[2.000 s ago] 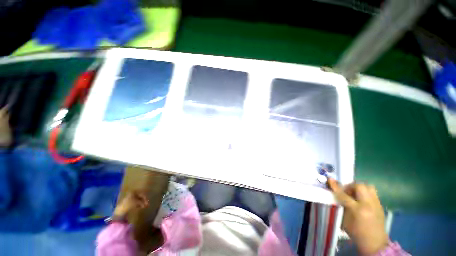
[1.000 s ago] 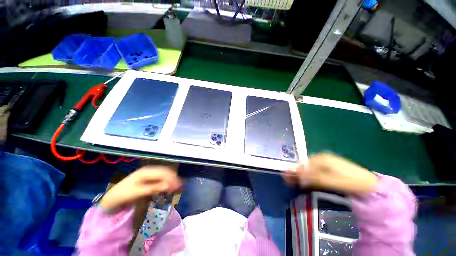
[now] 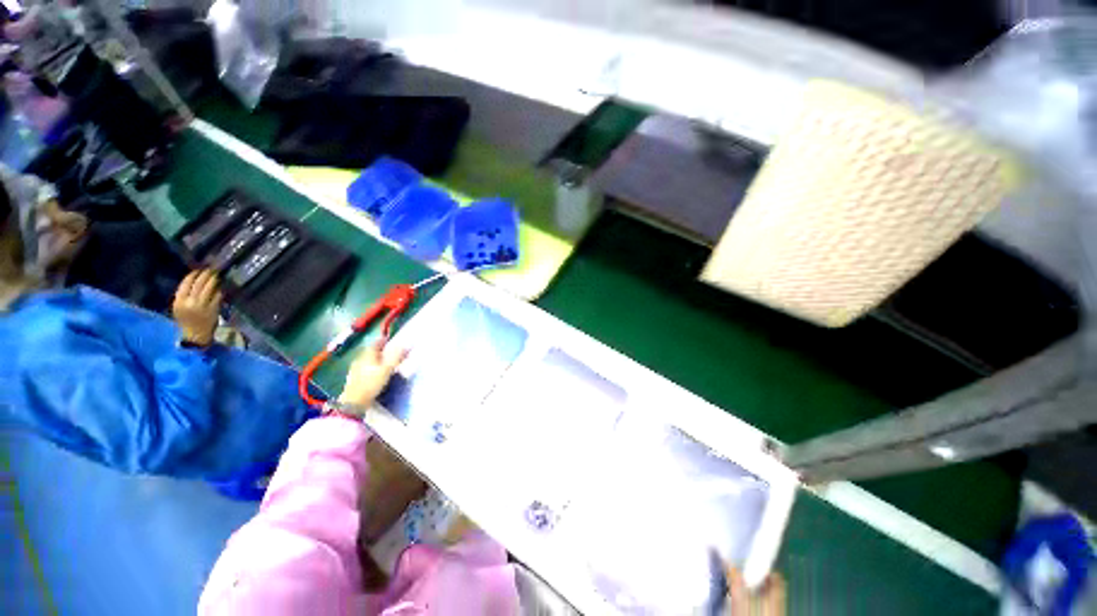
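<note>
The white carrier tray [image 3: 644, 403] lies slanted on the green bench and holds three tablet back covers. The blue cover [image 3: 469, 351] is at the left, a grey cover [image 3: 556, 403] in the middle and another grey cover [image 3: 712, 487] at the right; glare washes out much of them. My left hand [image 3: 371, 379] rests at the tray's left edge beside the blue cover. My right hand [image 3: 755, 594] is at the tray's lower right corner, cut off by the picture's bottom edge; whether it grips the tray is unclear.
A red air blow gun [image 3: 395, 301] lies left of the tray. Blue parts bins [image 3: 421, 220] stand behind on a yellow-green mat [image 3: 551, 255]. A neighbour in a blue sleeve [image 3: 120, 373] reaches toward a black compartment tray [image 3: 289, 279]. A metal post [image 3: 914, 445] and perforated board [image 3: 854, 205] stand right.
The view has swung left and tilted. My left hand has moved up from below the bench edge to the tray's left end. My right hand remains near the tray's right corner.
</note>
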